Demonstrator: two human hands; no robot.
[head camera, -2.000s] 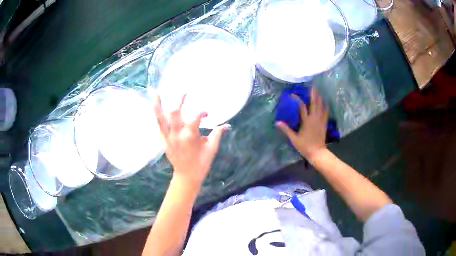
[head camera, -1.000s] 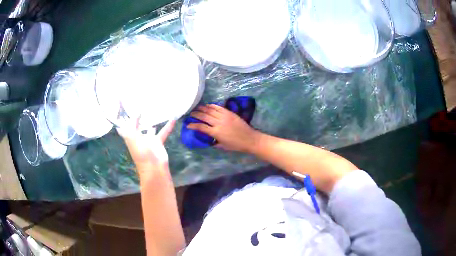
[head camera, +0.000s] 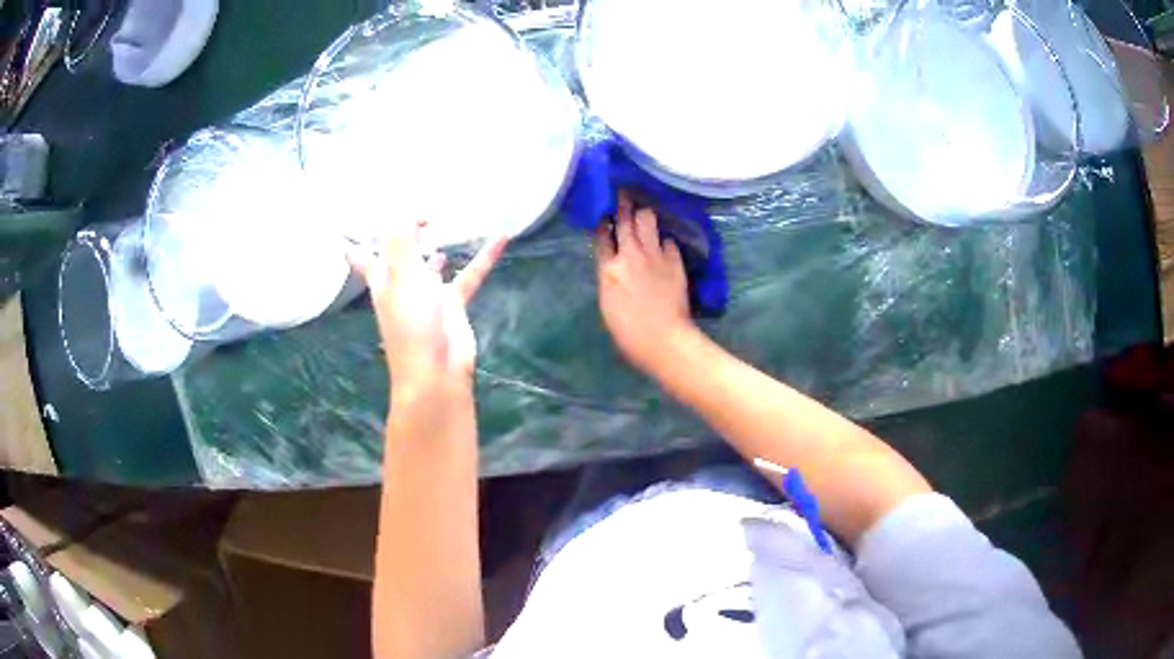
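Note:
A row of clear containers with white lower parts stands on wrinkled clear plastic film. My left hand touches the near edge of one container, fingers spread at its rim; whether it grips is hard to tell. My right hand is on a crumpled blue cloth, which lies on the film. The cloth's left end touches or nearly touches the right side of that container. Another container stands just beyond the cloth.
More containers stand to the left and right. Beyond the film, a whitish container is on the green surface. Brown cartons are below the bench edge. White parts lie at the lower left. Cardboard is at the left bench end.
My right hand and the blue cloth have moved right and away from me, up between two containers. My left hand has shifted slightly right and remains at the container's near edge. The view has shifted.

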